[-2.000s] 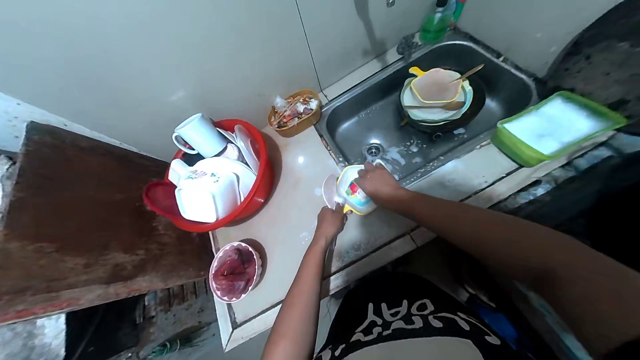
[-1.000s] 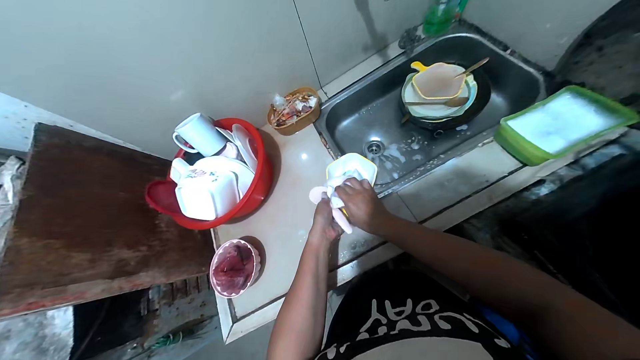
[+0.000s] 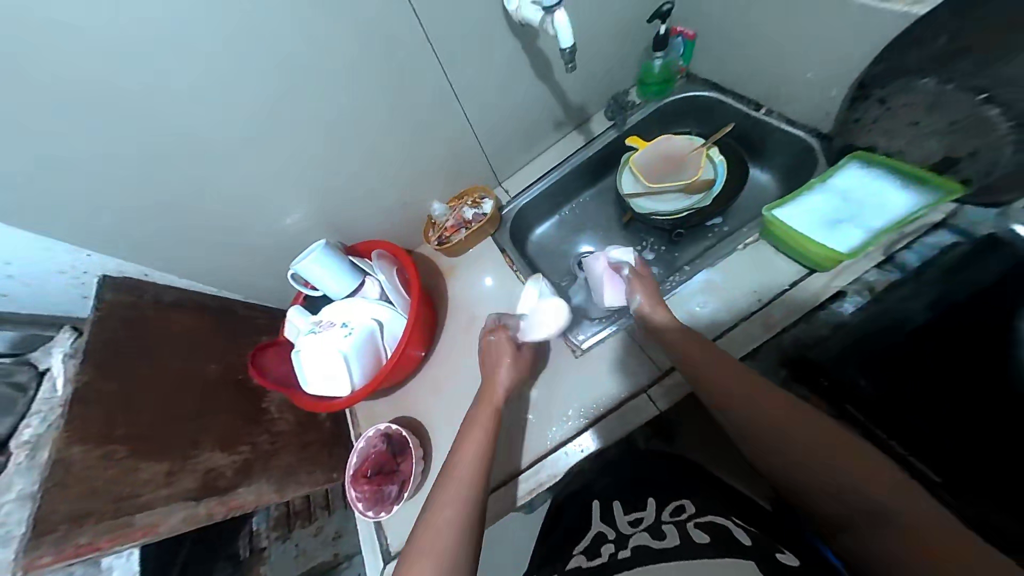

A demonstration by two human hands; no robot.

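Observation:
My left hand (image 3: 506, 352) is closed on a small white dish or sponge-like piece (image 3: 544, 310), whose exact kind I cannot tell, held over the counter beside the sink. Over the near left part of the steel sink (image 3: 560, 232), my right hand (image 3: 644, 292) grips a pale pink container (image 3: 605, 278), tilted, near the drain. Farther back in the sink, a yellow-rimmed bowl (image 3: 668, 160) sits on stacked plates (image 3: 712, 172) in a dark pan (image 3: 736, 180), with a wooden spoon (image 3: 694, 187) among them. Left of my hands, a red basin (image 3: 422, 320) holds a white mug (image 3: 326, 268) and white dishes (image 3: 340, 348).
A green tub (image 3: 808, 240) of suds stands on the sink's right edge. A brown basket (image 3: 472, 234) of scraps is by the wall. A pink bowl (image 3: 384, 472) of what looks like raw meat sits near the counter's left corner. Behind are a faucet (image 3: 566, 48) and green soap bottle (image 3: 658, 76).
My hands were together over the counter with white dishes; they are now apart. The right has moved over the sink with the pink container, and the left holds the white piece.

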